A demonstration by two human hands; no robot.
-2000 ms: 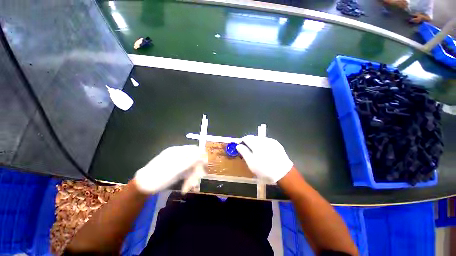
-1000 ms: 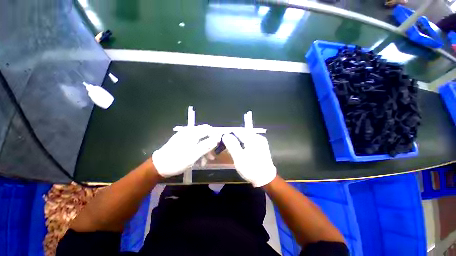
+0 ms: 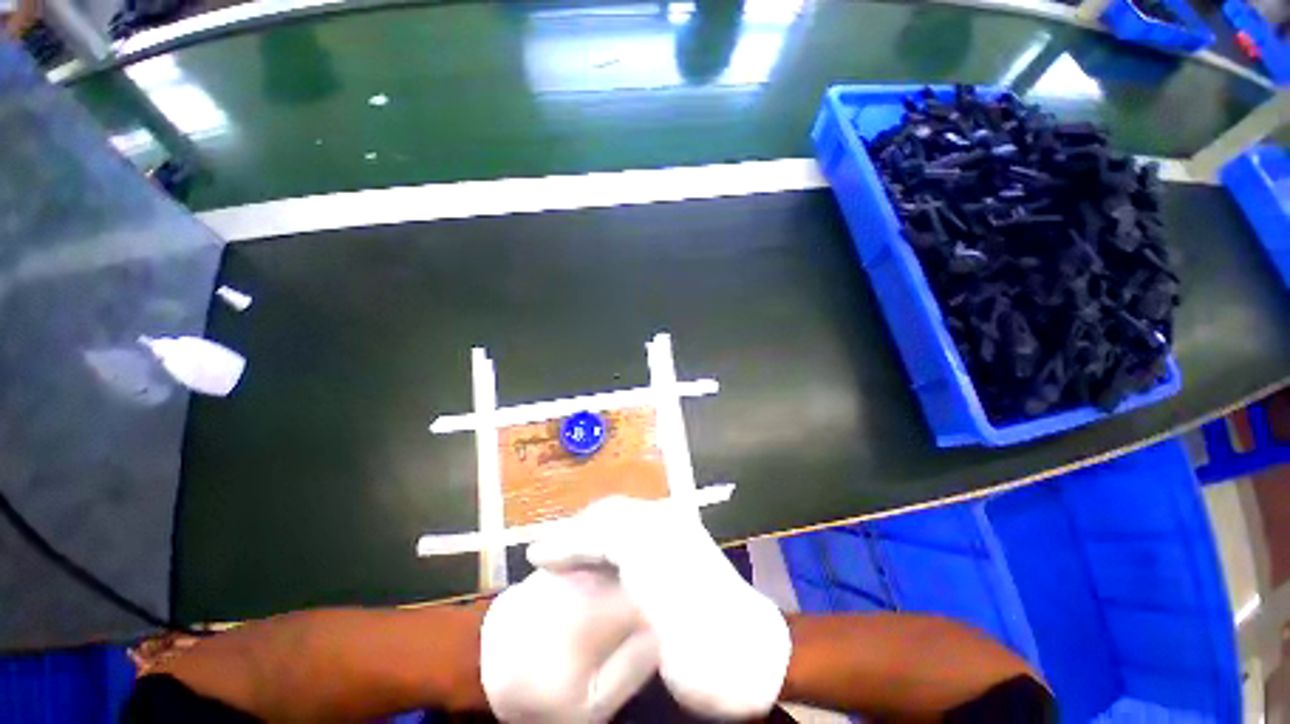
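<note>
The round blue fixture (image 3: 582,434) stands uncovered on the tan-orange pad (image 3: 573,492). White tape strips (image 3: 485,460) cross around the pad. My left hand (image 3: 566,644) and my right hand (image 3: 693,608), both in white gloves, are pressed together at the pad's near edge, close to my body. The right hand overlaps the left. The fingers are folded over each other, and whatever they may hold is hidden.
A blue bin (image 3: 905,311) heaped with black parts (image 3: 1033,255) stands at right. A white squeeze bottle (image 3: 201,365) lies at left on the grey sheet (image 3: 71,269). The green conveyor (image 3: 425,99) runs behind the white rail (image 3: 524,195). Blue crates (image 3: 1118,566) are below the bench.
Both hands have moved off the pad toward my body and closed together, uncovering the blue fixture. The dark piece seen between the fingers no longer shows. The camera view has turned.
</note>
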